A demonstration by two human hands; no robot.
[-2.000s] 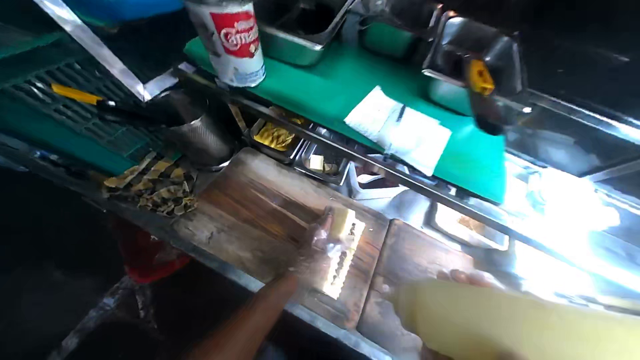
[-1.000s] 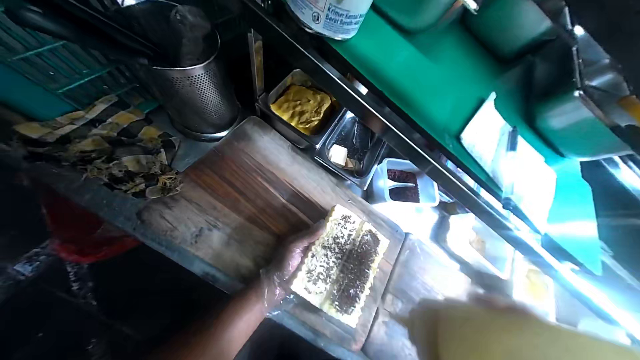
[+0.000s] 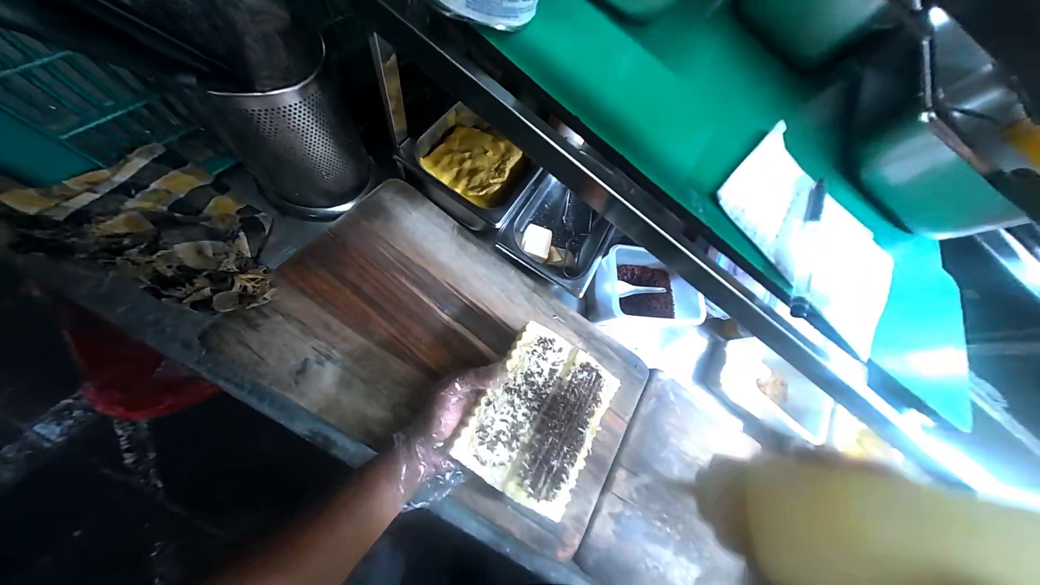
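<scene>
My left hand (image 3: 447, 422), in a clear plastic glove, holds the left edge of an opened slab of bread (image 3: 536, 418) strewn with dark sprinkles, over a wooden cutting board (image 3: 390, 276). The bread's right half looks darker than its left. At the lower right a blurred pale yellow squeeze bottle (image 3: 861, 520) points its nozzle toward the bread. My right hand is almost wholly hidden behind the bottle.
Behind the board stand a pan of yellow spread (image 3: 473, 162), a pan with white blocks (image 3: 561, 236) and a tub of dark sprinkles (image 3: 646, 288). A metal shelf edge (image 3: 617, 203) overhangs them. A perforated cylinder (image 3: 305, 146) and checked cloth (image 3: 162, 236) lie left.
The view has moved in closer to the board. The bread, narrow and edge-on two seconds ago, now shows two flat sprinkled halves. The squeeze bottle stays at the lower right.
</scene>
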